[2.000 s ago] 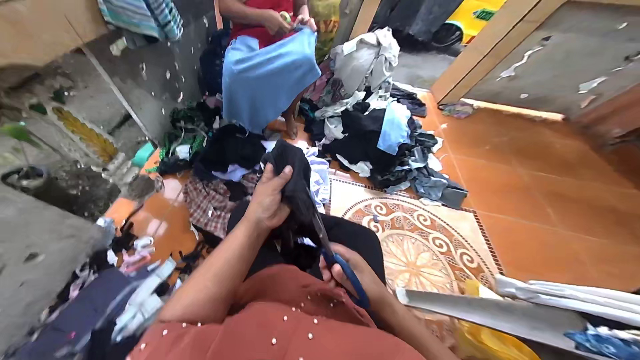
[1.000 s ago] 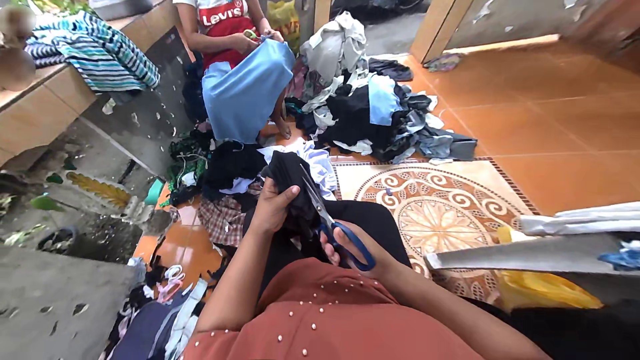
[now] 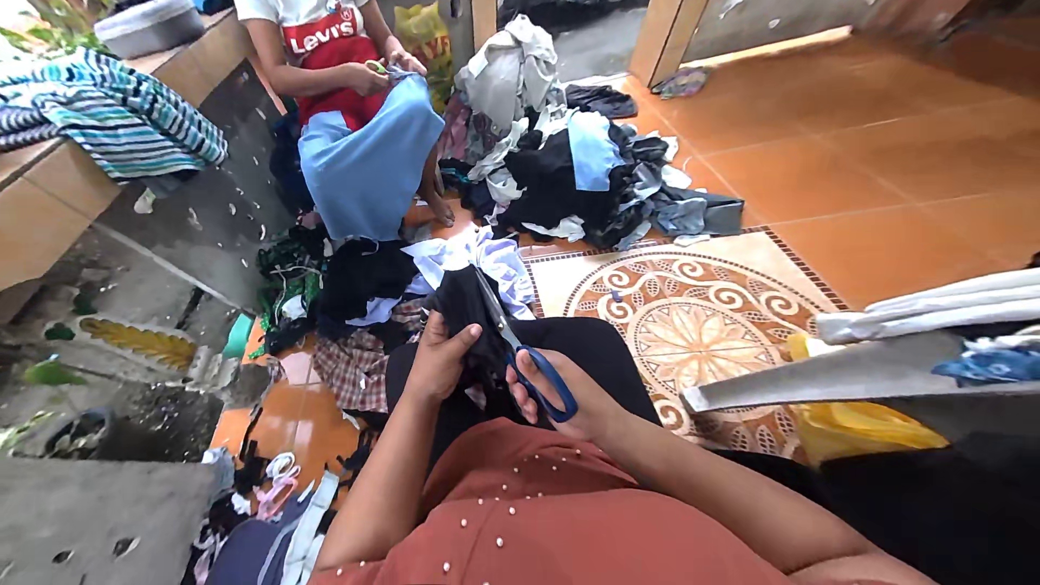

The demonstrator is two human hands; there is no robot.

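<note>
My left hand (image 3: pixel 445 353) grips a bunched piece of black cloth (image 3: pixel 463 305) above my lap. In my right hand (image 3: pixel 552 394) is a pair of scissors with blue handles (image 3: pixel 568 400), my fingers through the loops. Its long metal blades (image 3: pixel 497 313) point up and away from me along the right side of the black cloth; whether they are cutting into it cannot be told. Just beyond the cloth, white fabric (image 3: pixel 487 256) lies on the floor. To the left of my lap are a plaid cloth (image 3: pixel 353 370) and a dark cloth heap (image 3: pixel 366 280).
Across from me a person holds light blue cloth (image 3: pixel 366 162) and a small green-handled tool. A big pile of scraps (image 3: pixel 561 179) lies ahead on the tiles. Striped fabric (image 3: pixel 114 122) drapes over the left ledge. A grey board (image 3: pixel 812 378) and yellow plastic bag (image 3: pixel 865 426) stand at right.
The view has shifted, showing more of the ledge and the other person. Both hands keep hold of the black cloth and scissors; the scissor blades look closer together than one second ago.
</note>
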